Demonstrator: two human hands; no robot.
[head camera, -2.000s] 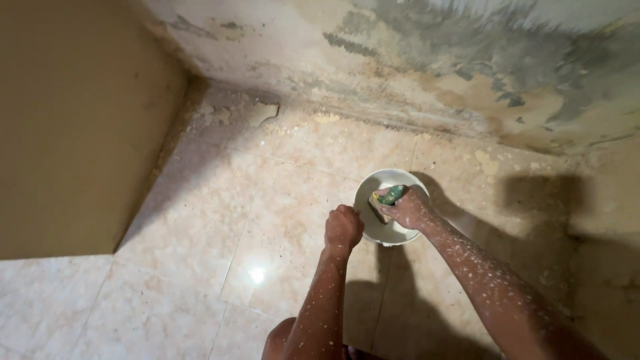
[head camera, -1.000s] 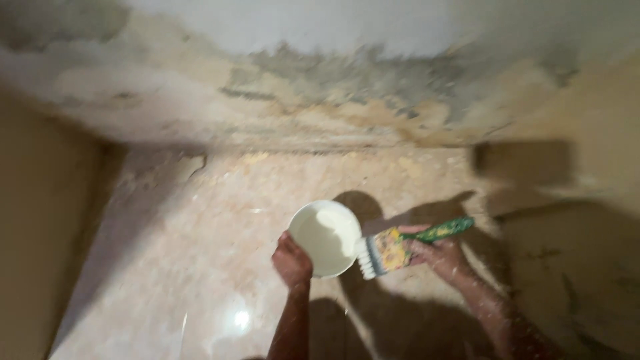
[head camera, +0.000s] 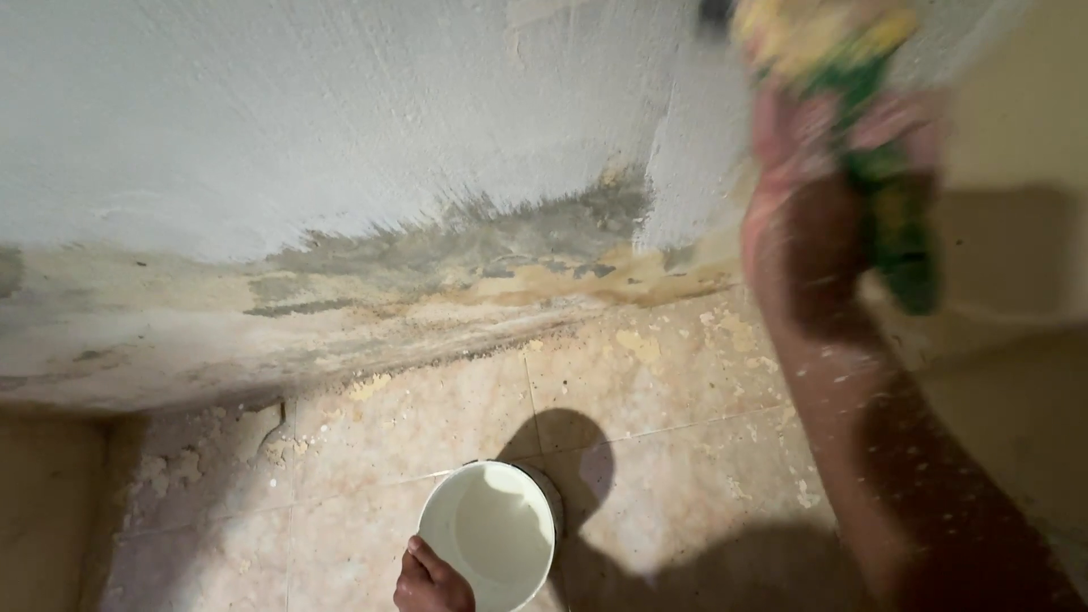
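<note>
My left hand (head camera: 432, 580) grips the rim of a white plastic bucket (head camera: 544, 518) at the bottom middle, thumb over the edge. Pale, creamy white paint (head camera: 503, 531) lies inside it. At the upper right my right hand (head camera: 829, 144), blurred, is closed around the green handle of a wide paintbrush (head camera: 905, 246) with a yellow-smeared head. The brush is raised in front of the wall (head camera: 476, 102); its bristles are mostly cut off by the top edge, so contact with the wall cannot be told. White specks dot my right forearm.
The wall's lower part has grey and ochre bare patches (head camera: 544, 229) above the floor joint. Peeled paint flakes (head camera: 370, 388) lie on the beige floor tiles (head camera: 671, 476). A brown surface (head camera: 47, 510) stands at the lower left, and a yellowish wall (head camera: 1007, 136) at the right.
The brush, inside the bucket two seconds ago and beside its rim one second ago, is now up by the wall in my right hand. My left hand stays at the bucket. The view has shifted up the wall.
</note>
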